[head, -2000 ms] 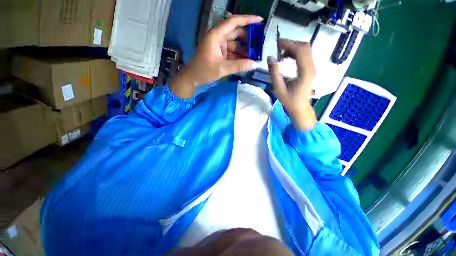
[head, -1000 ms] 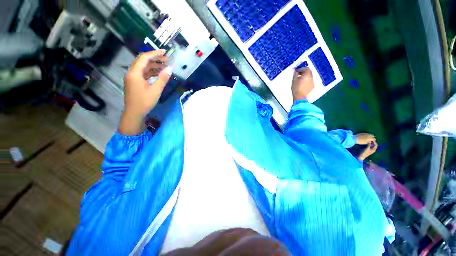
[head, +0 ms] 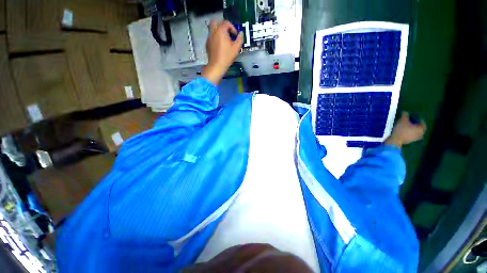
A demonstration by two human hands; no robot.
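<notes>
My left hand is at the machine fixture, fingertips closed on a small dark-blue part at the fixture's left end. My right hand is over the green conveyor, just beyond the tray's lower right corner, with a dark-blue part at its fingertips. The white tray holds tight rows of blue parts in two large blocks, with a short row of parts below them near my right sleeve.
The machine's front panel has a red button and a dark one. The green conveyor runs at the right. Off-white stacked sheets lie left of the machine. Brown cartons stand at the far left. A black hose loop is on the machine.
My right hand has moved from the tray's lower block out over the conveyor. My left hand is now at the fixture with a blue part. The view has turned.
</notes>
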